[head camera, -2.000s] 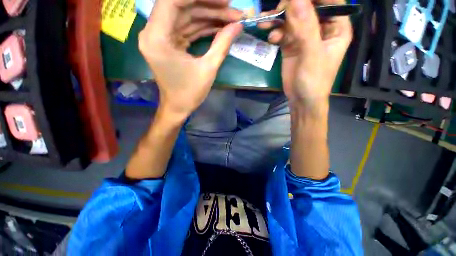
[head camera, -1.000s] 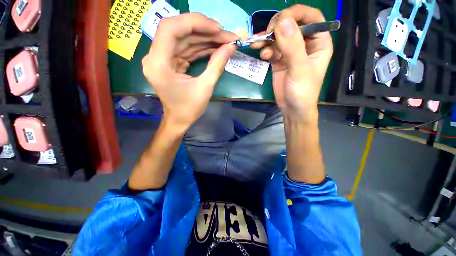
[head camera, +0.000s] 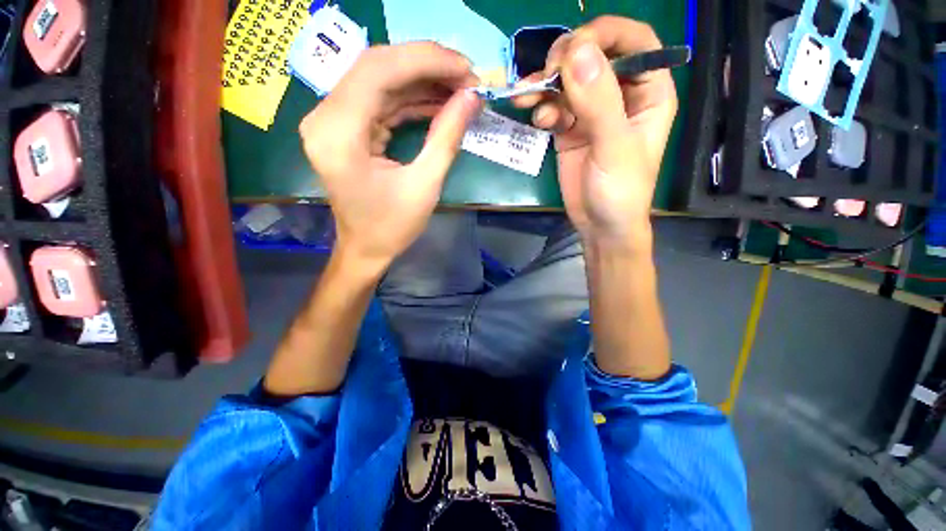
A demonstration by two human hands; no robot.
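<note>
My left hand pinches a tiny thing at its thumb and fingertips, too small to name. My right hand holds tweezers with a dark handle, their thin metal tip pointing left and meeting my left fingertips. A watch housing with a dark face and light-blue rim lies just behind my right fingers, partly hidden. A white label with printed text lies on the green bench below my fingertips. A pale rounded square cover lies behind my left hand.
A yellow sticker sheet and a pale-blue cloth lie at the back. A black foam tray with pink watches and a red-orange tray edge stand left. A foam tray with grey watches and a light-blue frame is at right.
The view has shifted, so more of the bench shows behind my hands. Both hands keep their fingertips together, with the tweezers still in the right; the tweezers have tilted slightly.
</note>
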